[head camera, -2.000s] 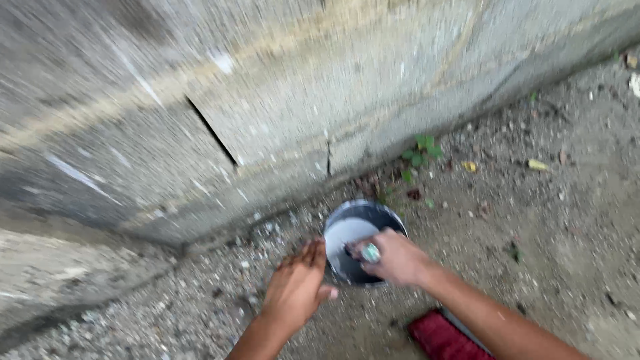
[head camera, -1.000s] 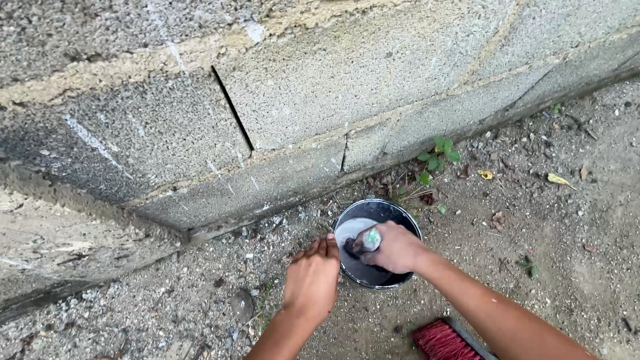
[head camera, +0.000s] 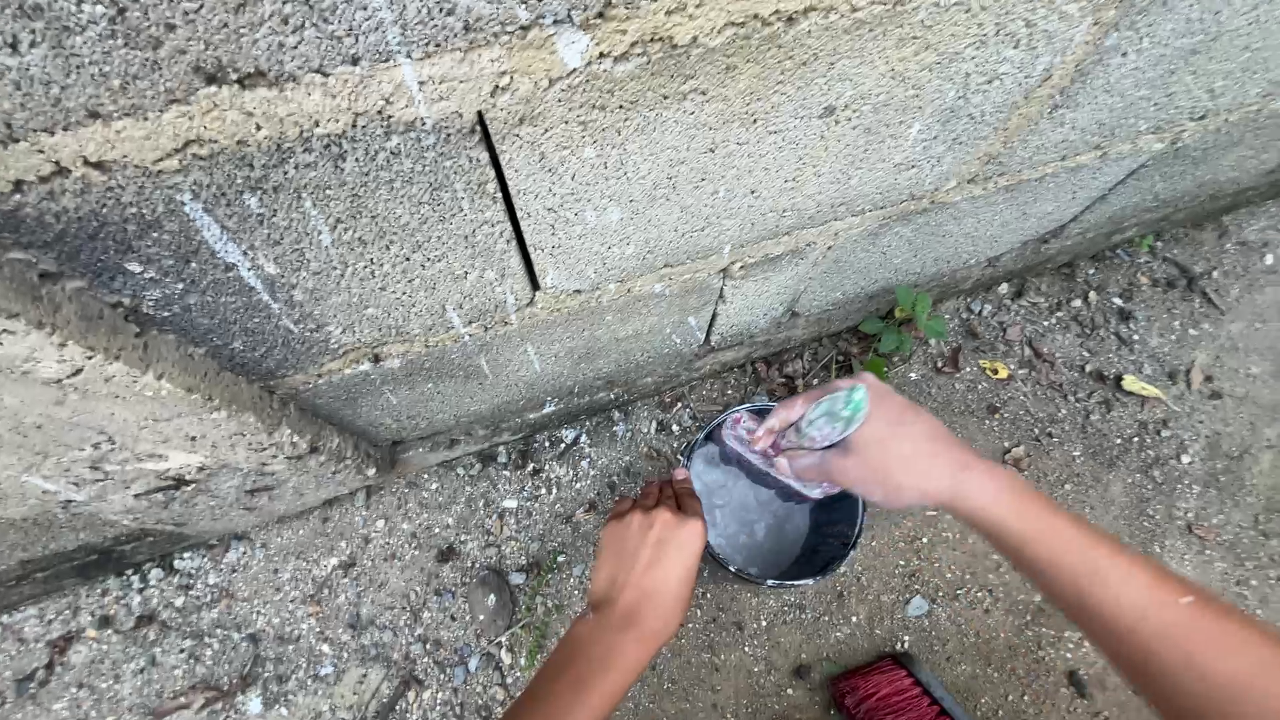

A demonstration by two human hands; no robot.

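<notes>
A dark bucket with grey-white liquid in it stands on the ground beside the wall. My right hand grips the green and white handle of a wide brush, whose head is over the bucket's mouth, tilted, its dark bristles at the liquid. With fingers bent over the left rim, my left hand holds the bucket. Below the bucket, near the bottom edge, lies a second brush with red bristles.
A concrete block wall with a narrow dark gap between blocks runs above the bucket, meeting another wall face at the left. A small green plant grows at its foot. Gravelly soil holds a flat stone and yellow leaves.
The brush head was down inside the bucket earlier and now shows higher, at the mouth, with my right hand still on its handle. My left hand remains at the left rim.
</notes>
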